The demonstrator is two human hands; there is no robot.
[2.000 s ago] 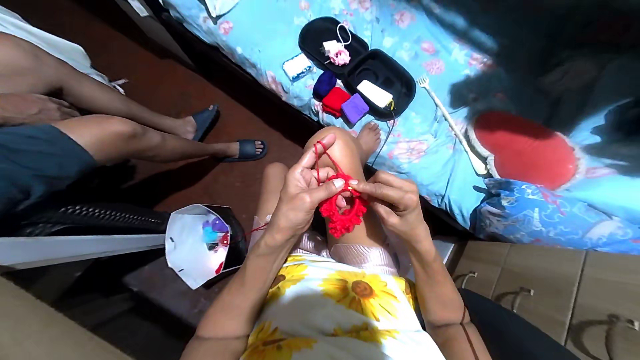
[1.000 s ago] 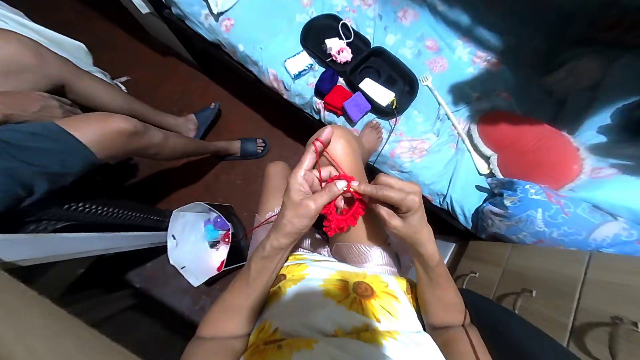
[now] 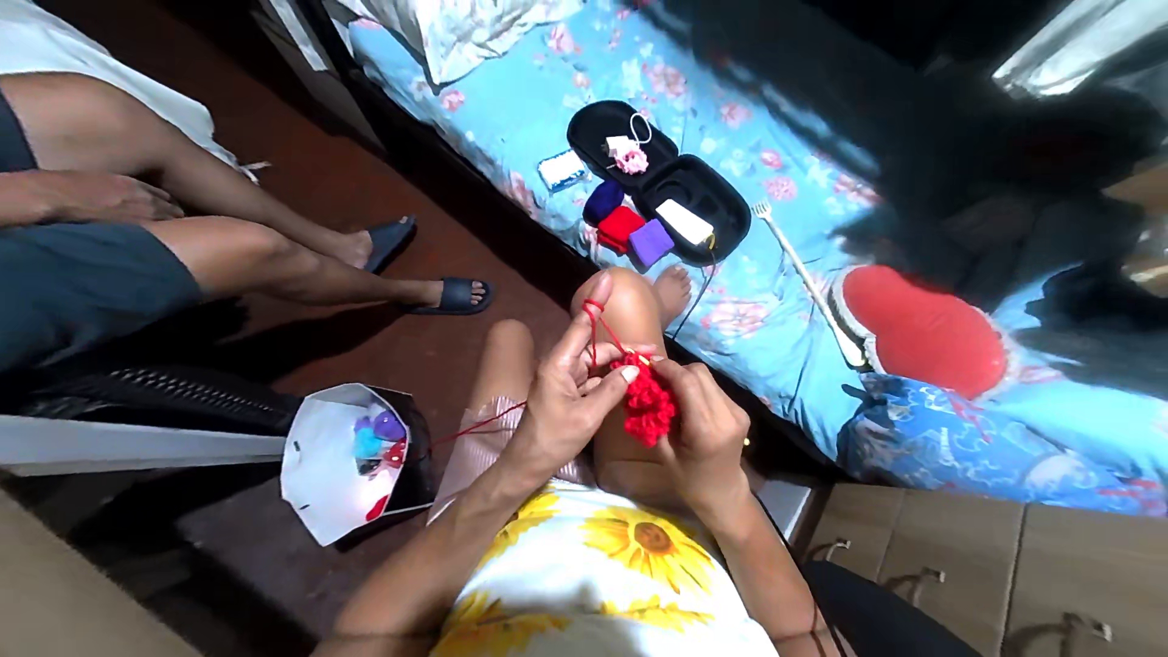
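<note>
A piece of red crochet work hangs between my two hands, above my lap. My left hand pinches its upper left edge, with red yarn looped round the raised index finger and trailing left toward a white-lined bag. At the work's right side my right hand has its fingers closed at the top edge, where a small yellowish tip, perhaps of a crochet hook, shows. Most of that tool is hidden by the fingers.
On the flowered bed lie an open black case, small yarn bundles, a white back scratcher and a red heart-shaped cushion. Another person's legs reach in from the left. Wooden drawers stand at lower right.
The red work, earlier spread with an opening showing in it, now hangs more bunched and narrow between my hands. Both hands stay close together over my lap.
</note>
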